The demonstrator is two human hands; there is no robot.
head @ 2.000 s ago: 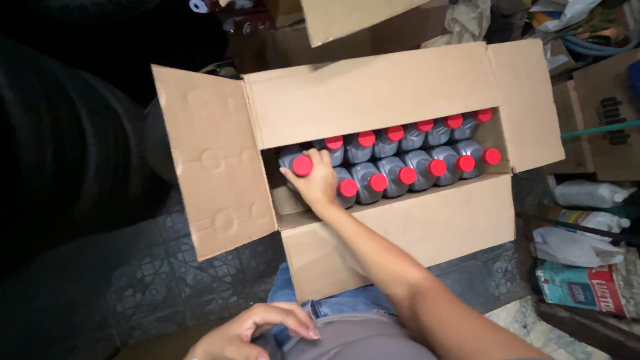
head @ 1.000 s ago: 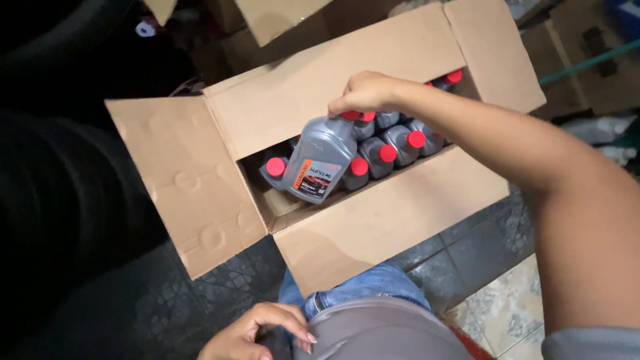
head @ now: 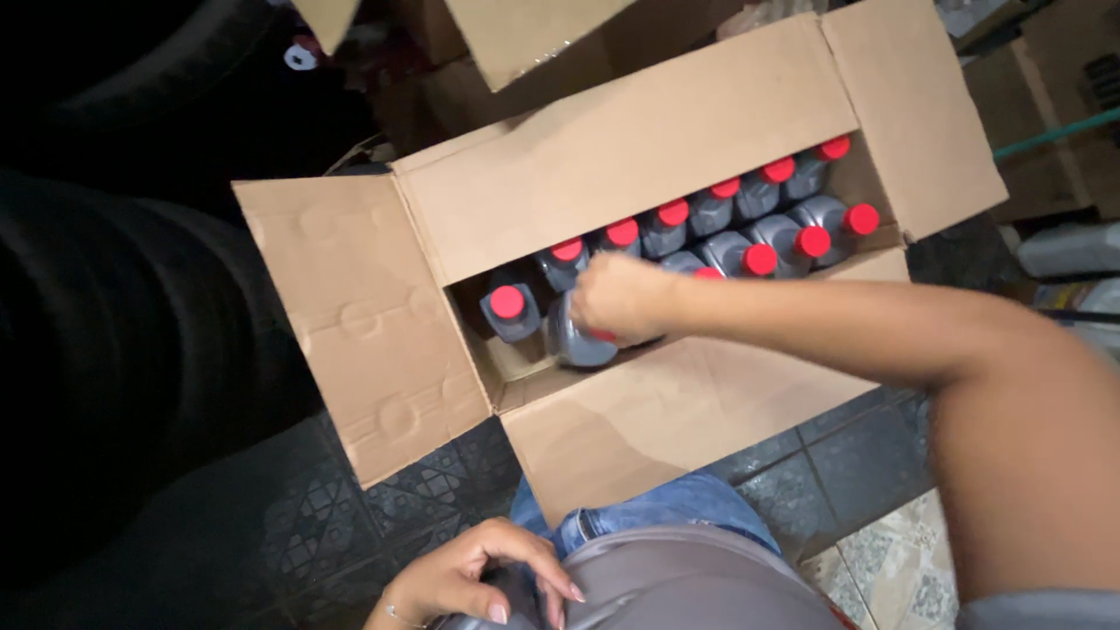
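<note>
An open cardboard box [head: 630,157] holds two rows of grey plastic bottles with red caps. My right hand [head: 626,297] is inside the box near its left part, blurred, over a grey bottle [head: 584,343] in the front row; its fingers curl down around the bottle's top, and the grip itself is partly hidden. Left of it, a bottle [head: 512,317] stands at the end of the back row, beside a bare patch of box floor. My left hand [head: 490,569] rests against my lap and shirt, fingers apart and bent, holding nothing.
Dark tyres [head: 131,350] stand at the left. Further cardboard flaps [head: 534,35] hang beyond the box. At the right are plastic containers [head: 1067,249] and a green rod [head: 1059,133]. Tiled floor [head: 779,490] shows below the box.
One second ago my right hand held a grey bottle with an orange label raised above the box; now the hand is lower, inside the box. My left hand stays near my lap.
</note>
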